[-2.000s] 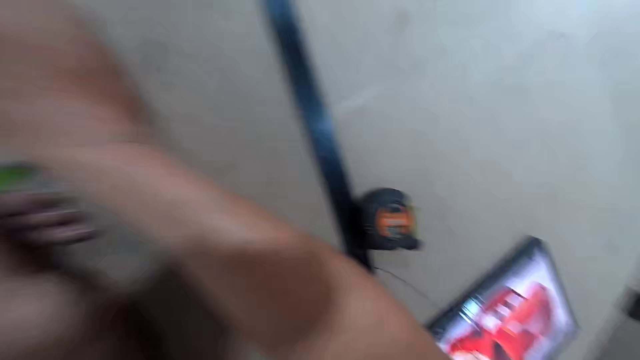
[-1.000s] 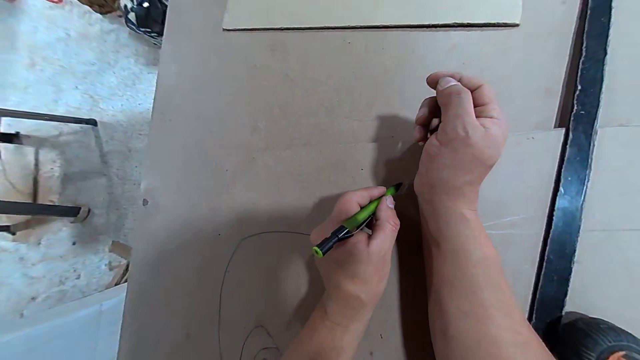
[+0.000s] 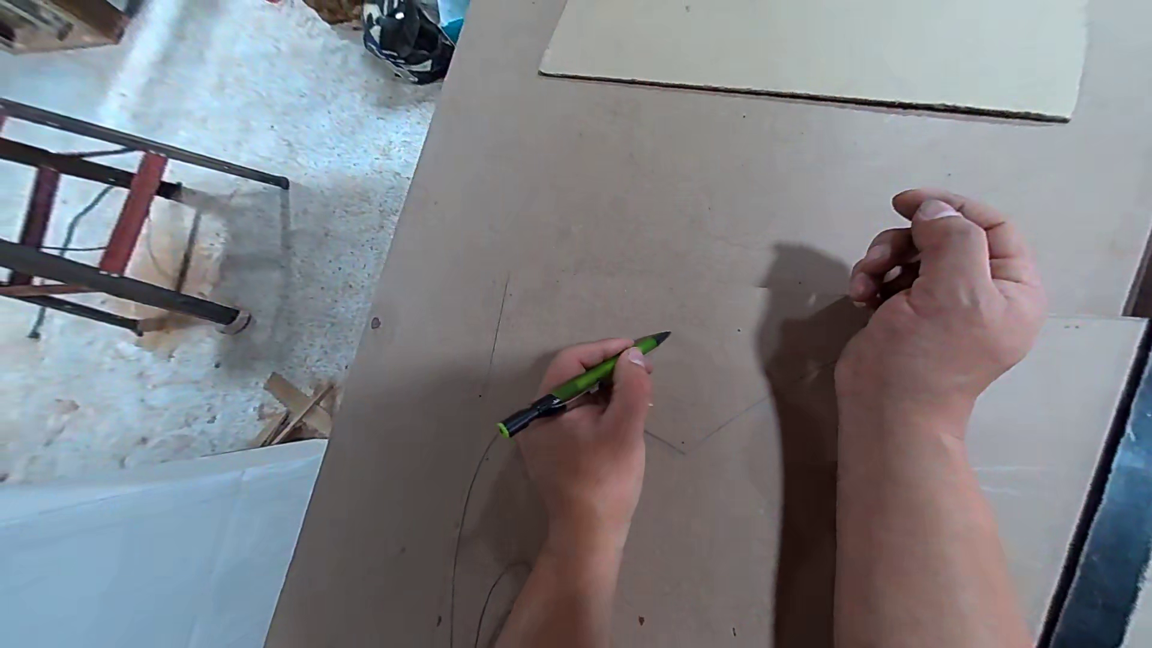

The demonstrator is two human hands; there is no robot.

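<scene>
A green and black pen or marking pencil (image 3: 585, 382) lies in my left hand (image 3: 589, 432), held between thumb and fingers, its dark tip pointing up and right just above the brown board (image 3: 666, 216). Thin dark lines run on the board: a curve (image 3: 463, 522) below left of the hand, a short straight line above it and an angled line to its right. My right hand (image 3: 949, 279) is raised at the right with its fingers curled; nothing shows in it, though the palm side is partly hidden. Its shadow falls on the board.
A pale flat panel (image 3: 810, 54) lies at the top of the board. A dark metal strip (image 3: 1107, 540) runs along the lower right. At the left, on the floor, are a metal frame with red crosspieces (image 3: 135, 216), wood scraps (image 3: 301, 409) and a white sheet (image 3: 162, 549).
A line forming an angle now shows between my hands, where they hid the board a second ago. My left hand, still holding the pen, is farther from my right hand. The view has shifted.
</scene>
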